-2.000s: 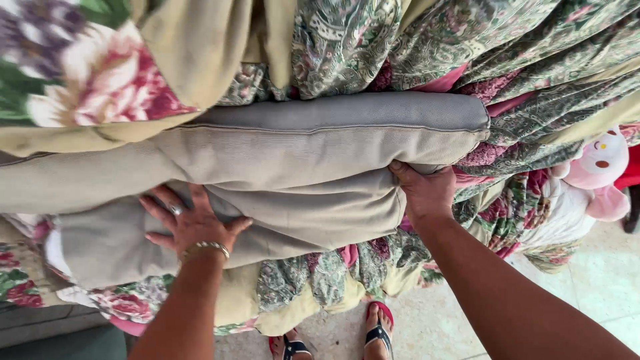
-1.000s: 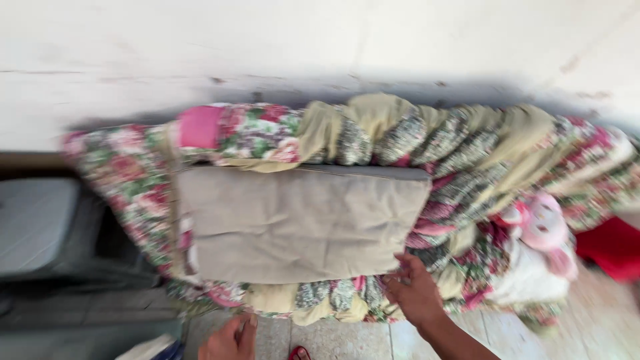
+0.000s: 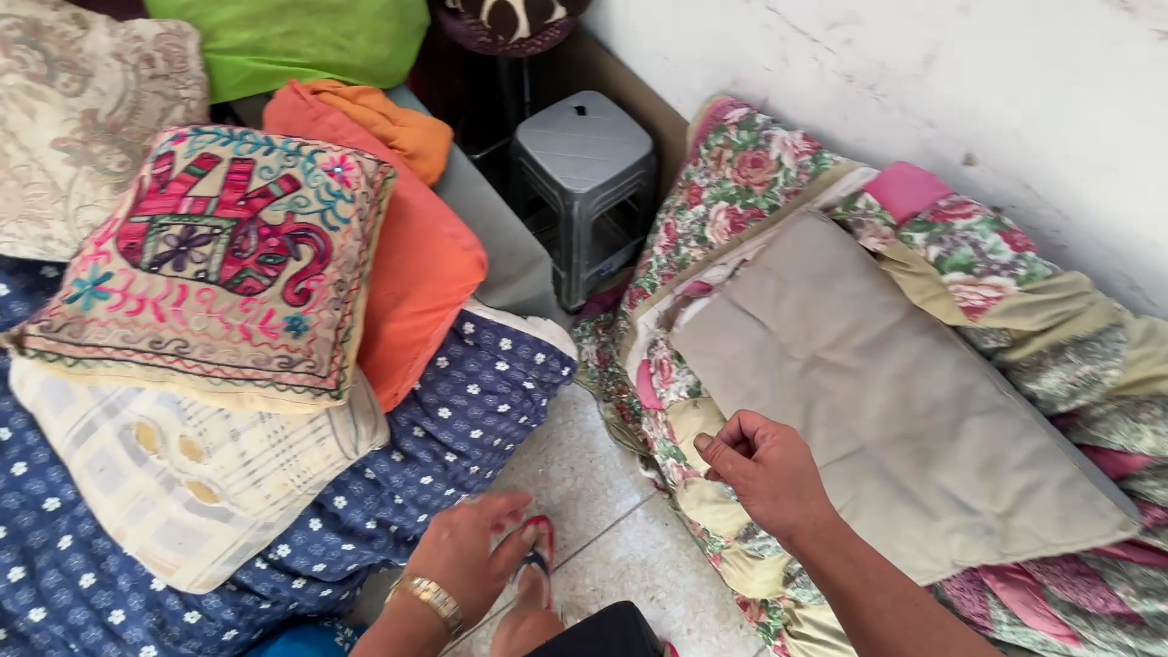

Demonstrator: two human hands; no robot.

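My left hand, with a metal watch or bracelet at the wrist, is in the air over the tiled floor, fingers apart and holding nothing. My right hand is loosely curled above the near edge of the floral bedding, with nothing visible in its fingers. Beside it a folded grey-beige cloth lies flat on the floral ruffled quilt. On the left, an embroidered elephant cushion rests over an orange cushion and a pale plaid cushion, on a navy flowered cover.
A grey plastic stool stands between the two padded areas, near the white wall. A green cushion and a patterned beige cushion are at the upper left. My sandalled foot is on the tiles.
Both hands were on the grey-beige cloth two seconds ago and are now off it. The cloth, bunched in long folds then, now lies flat. The view has swung left to the cushions.
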